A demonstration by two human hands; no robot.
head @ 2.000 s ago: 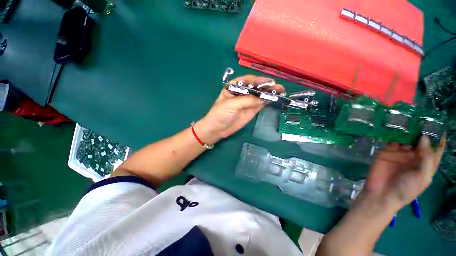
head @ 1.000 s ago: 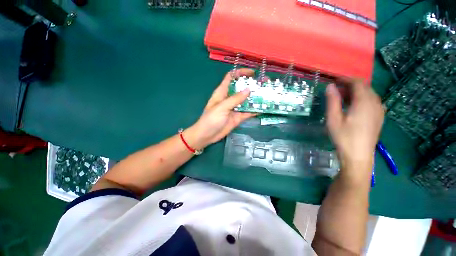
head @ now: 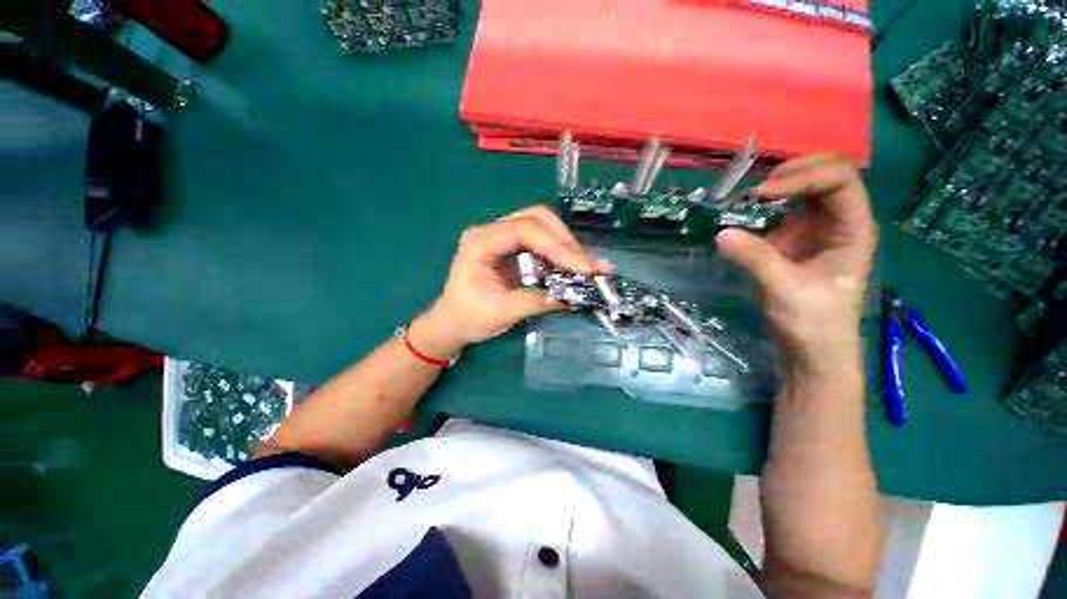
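My left hand (head: 497,275) is shut on the left end of a PCB panel (head: 638,304), tilted, with silver coil antennas sticking out toward the lower right. My right hand (head: 813,252) pinches the right end of a second PCB panel (head: 665,208), held farther away, with coil antennas pointing up toward the red stack. The two panels look apart. Below them a clear plastic fixture (head: 632,365) with square pockets lies on the green mat. A second clear fixture (head: 690,272) shows partly behind the held panels.
A thick red stack (head: 667,70) lies beyond the hands, with a strip of small parts (head: 807,12) on it. Stacked PCB panels (head: 1006,176) are at the right, blue-handled cutters (head: 895,357) near my right forearm. A white bin of small boards (head: 228,415) is at the left.
My right hand, empty a second ago, now holds a panel by its end. The panel in my left hand is lower and tilted, its coils turned from pointing up to the lower right.
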